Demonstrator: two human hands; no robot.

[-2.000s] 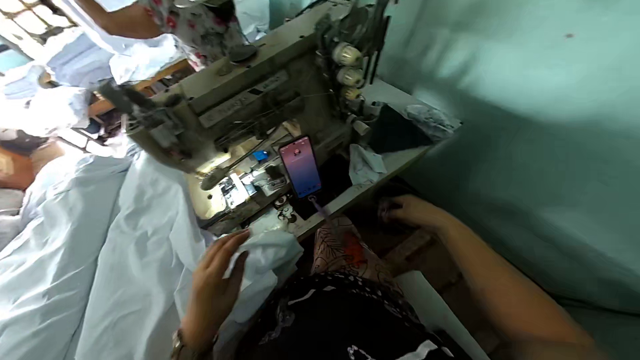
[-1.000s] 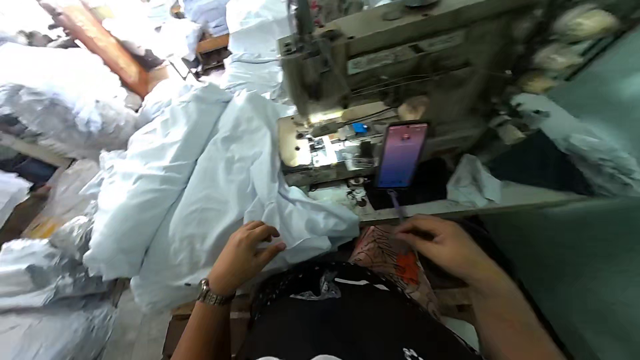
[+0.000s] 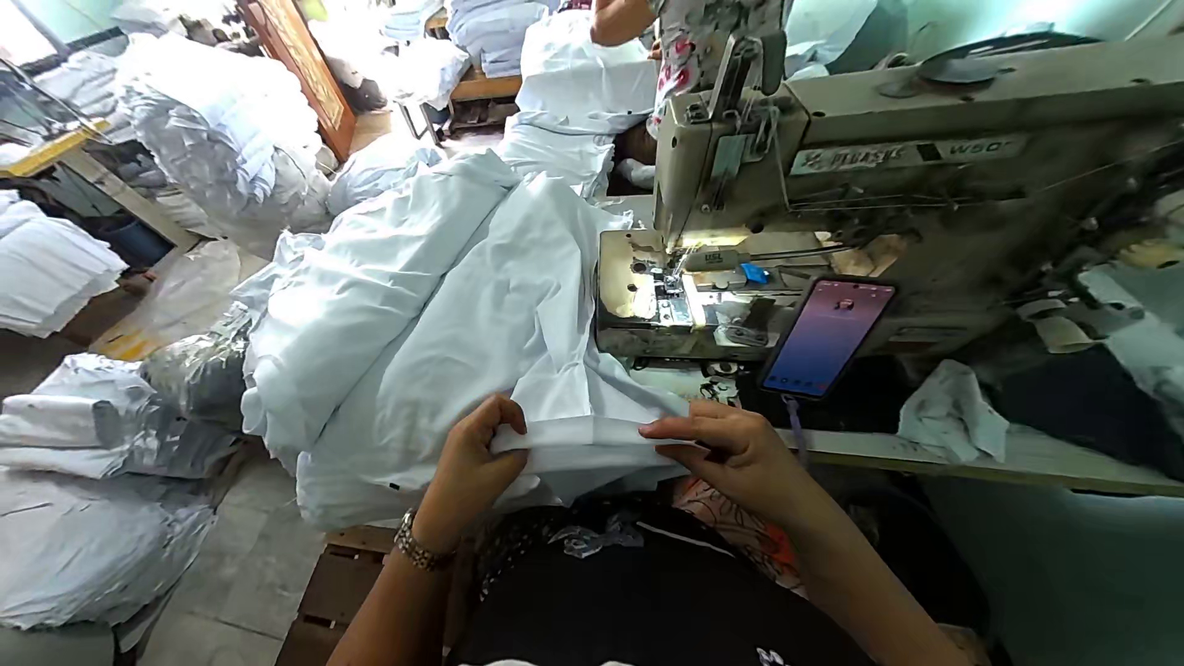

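Observation:
A large heap of white fabric lies left of an industrial sewing machine. Its near edge is folded over into a band. My left hand pinches this band between thumb and fingers, and my right hand grips the band's other end. Both hands are over my lap, just in front of the table edge. The lit needle area is beyond them, with no hand at it. A smartphone with its screen lit leans against the machine, a cord hanging from its lower end.
Plastic-wrapped white bundles lie on the floor at the left. A crumpled white cloth scrap sits on the table edge at the right. Another person stands behind the machine. A wooden panel leans further back.
My right hand has come from beside the table edge to the fabric and taken hold of it. My left hand, resting on the cloth before, now pinches its edge. The view has swung.

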